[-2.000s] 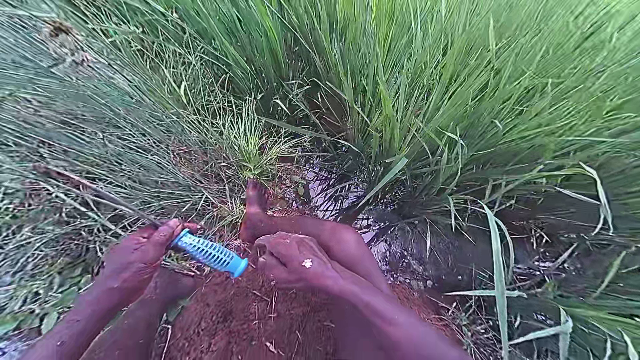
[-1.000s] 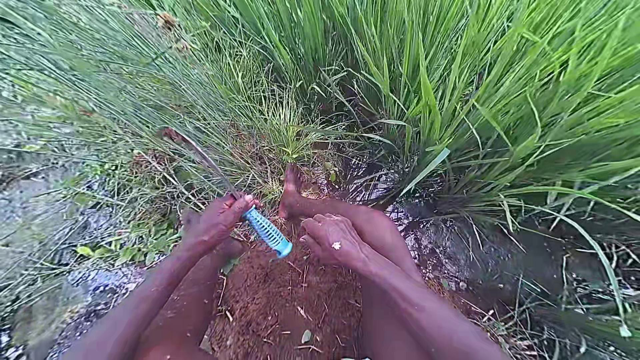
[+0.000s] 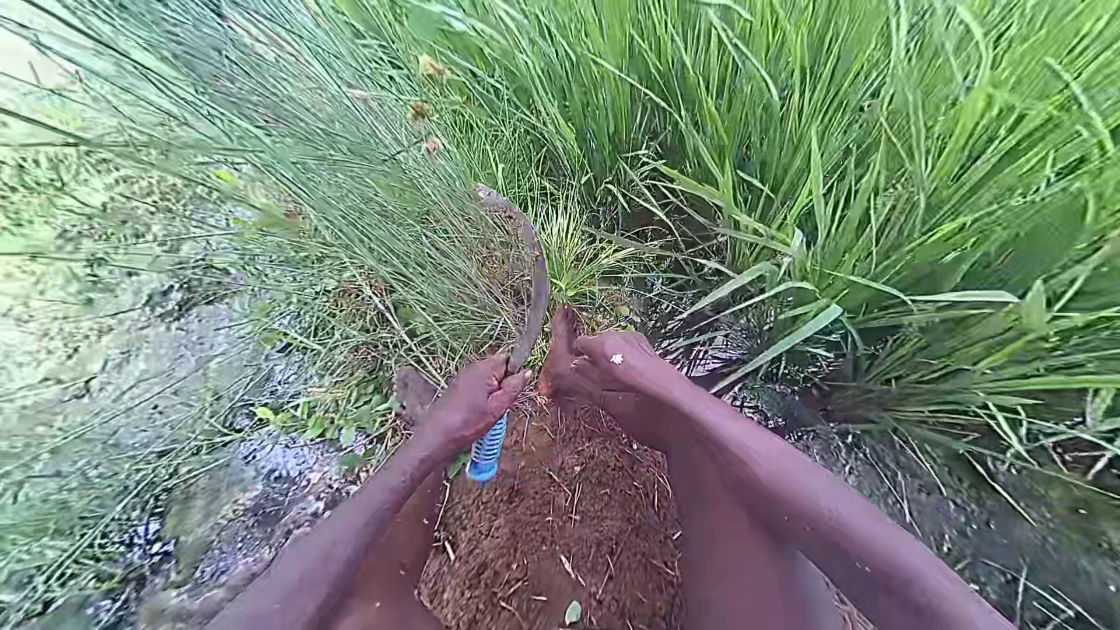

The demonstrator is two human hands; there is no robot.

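Note:
My left hand [image 3: 477, 398] grips a sickle just above its blue ribbed handle [image 3: 486, 451], whose end points down toward the soil. The curved, dirty metal blade [image 3: 538, 280] of the sickle stands up and bends left at its tip. My right hand [image 3: 612, 359] is in front of my right foot and lower leg, with its fingers bent; whether it holds anything cannot be made out. A pale speck lies on the back of it. Beyond the blade grows a tuft of thin grass [image 3: 573, 254].
Reddish-brown soil [image 3: 560, 525] lies between my legs. Tall green grass [image 3: 831, 149] stands at the right and beyond, with muddy water at its base. Thinner stems [image 3: 324, 201] lean across the left, over wet mud [image 3: 236, 472]. My bare foot [image 3: 560, 350] rests on the ground.
The sickle has swung from pointing up and left to nearly upright, its handle now pointing down. My right hand has moved apart from the handle's end.

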